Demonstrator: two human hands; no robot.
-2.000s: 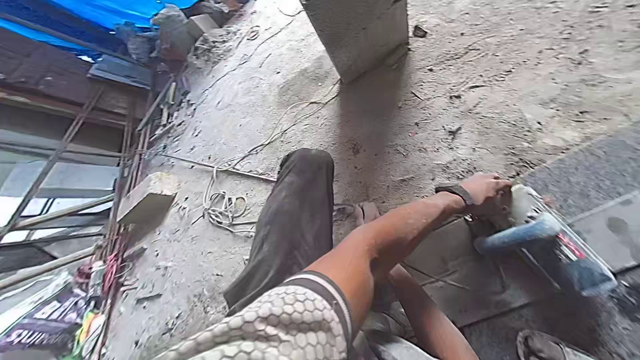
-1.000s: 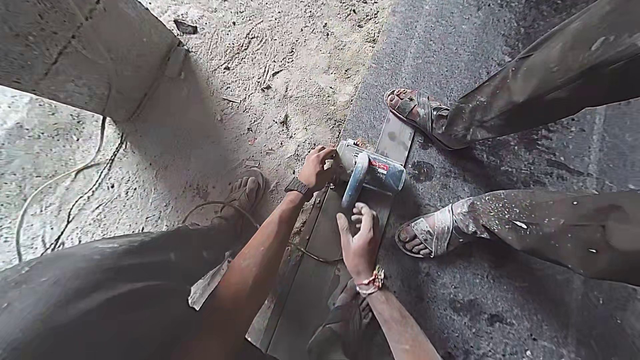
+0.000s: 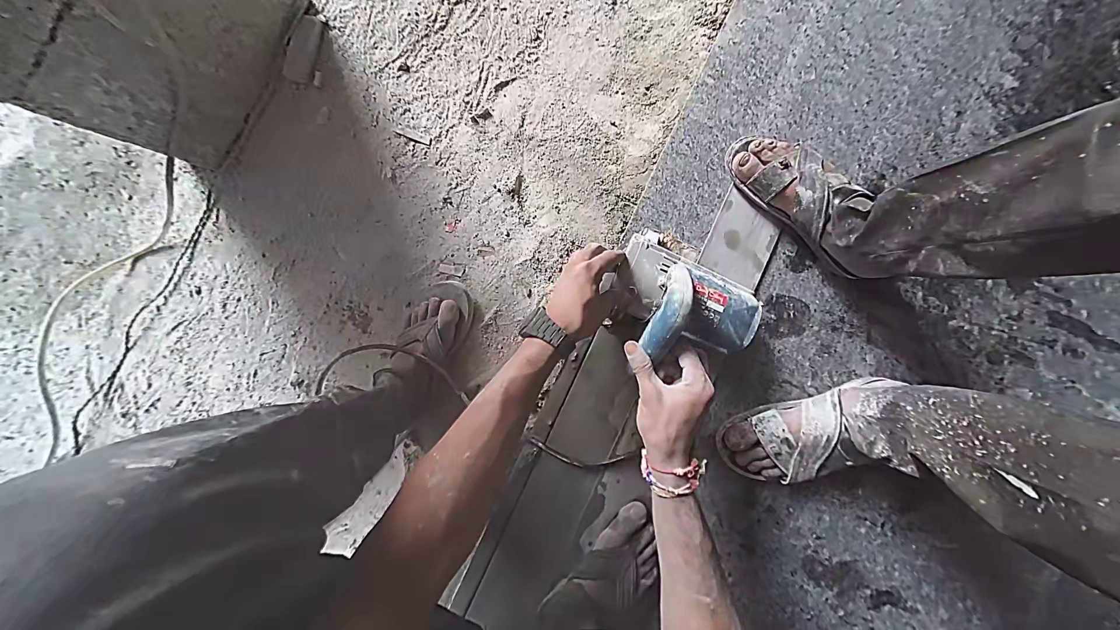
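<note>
A blue handheld power cutter [image 3: 722,311] with a metal base plate lies on its side over a narrow grey stone strip [image 3: 739,236]. My left hand [image 3: 582,293], with a dark watch at the wrist, grips the edge of the metal base and guard. At the lower end of the blue handle [image 3: 668,313], my right hand [image 3: 669,402] has its thumb on one side and its fingers on the other; bracelets circle that wrist. The cutting disc cannot be made out. A dark cable [image 3: 582,462] crosses the strip below the hands.
Another person's sandalled feet [image 3: 792,188] [image 3: 787,442] stand on the dark stone slab [image 3: 787,61] at the right. My own feet [image 3: 433,328] [image 3: 612,560] are beside and on the strip. A concrete pillar [image 3: 149,70] rises at the upper left, near a pale cable [image 3: 66,302] on the dusty ground.
The view has swung strongly toward the cutter since the oldest frame. My right hand, apart from the handle one second ago, has closed in on its lower end. My left hand stays at the base.
</note>
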